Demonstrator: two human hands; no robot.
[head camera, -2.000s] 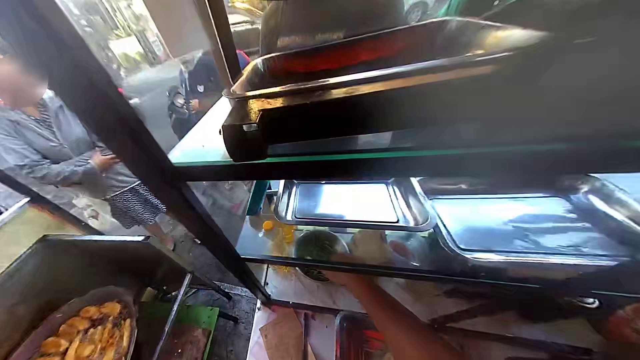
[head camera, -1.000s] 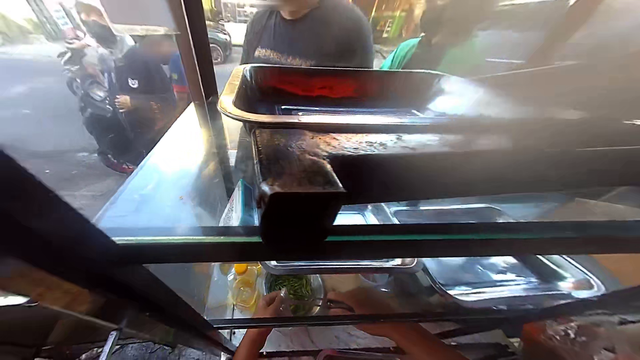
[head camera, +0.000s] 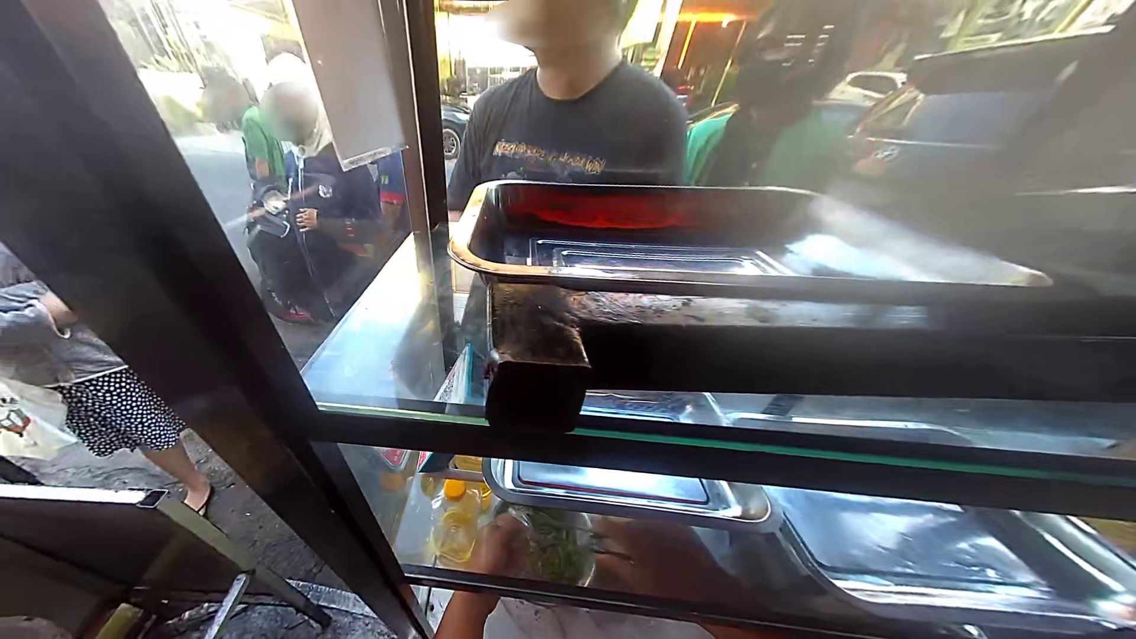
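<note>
Behind the lower glass, my left hand (head camera: 500, 552) touches the left side of a clear bag or container of green leafy vegetables (head camera: 557, 546); its exact grip is blurred. On the other side of the greens is my right hand (head camera: 635, 548), with what looks like a thin dark utensil by its fingers. Clear plastic bottles with a yellow cap (head camera: 455, 524) stand just left of my left hand. Above both hands lies a shiny metal tray (head camera: 621, 488).
A second metal tray (head camera: 905, 541) lies at the right. On the upper glass shelf (head camera: 373, 355) a deep metal tray (head camera: 754, 280) rests over a scorched square metal beam (head camera: 537, 342). A dark frame post (head camera: 222, 293) slants at left. Several people stand outside, one in a dark T-shirt (head camera: 568, 124).
My left hand, not seen two seconds ago, came in beside the greens one second ago and is still there. The view has swung considerably.
</note>
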